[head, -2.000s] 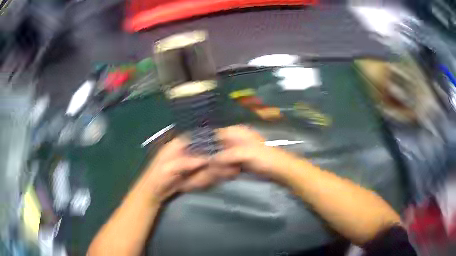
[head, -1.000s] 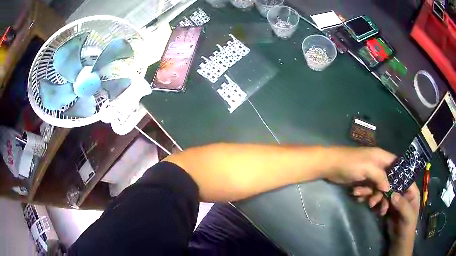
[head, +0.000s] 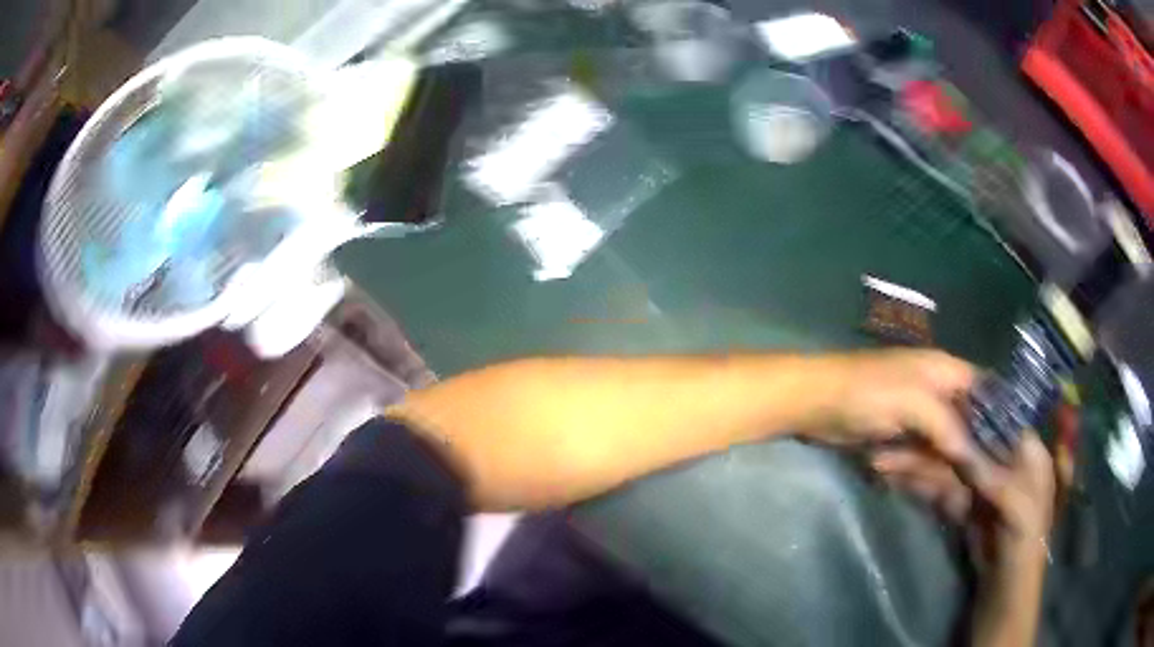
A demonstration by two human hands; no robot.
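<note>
The frame is blurred. A flip phone [head: 1016,392] with a dark keypad is held at the right side, over the green mat [head: 759,278]. My left hand [head: 905,402] comes from the left and its fingers are on the phone's near left edge. My right hand [head: 1019,490] is below it, its fingers around the phone's lower end. The upper part of the phone [head: 1069,322] shows as a pale edge; its screen cannot be made out.
A white fan [head: 190,202] stands at the left, beside a dark flat smartphone [head: 424,142]. White keypad sheets [head: 538,145] lie at the top middle. Clear cups [head: 781,116] stand at the back. A small brown piece [head: 899,314] lies near my left hand. A red tray [head: 1098,95] is top right.
The view has turned sharply from the bench front to the fan side, then shifted slightly and blurred. Both hands stay on the phone. The smartphone's screen looked pinkish and now looks dark.
</note>
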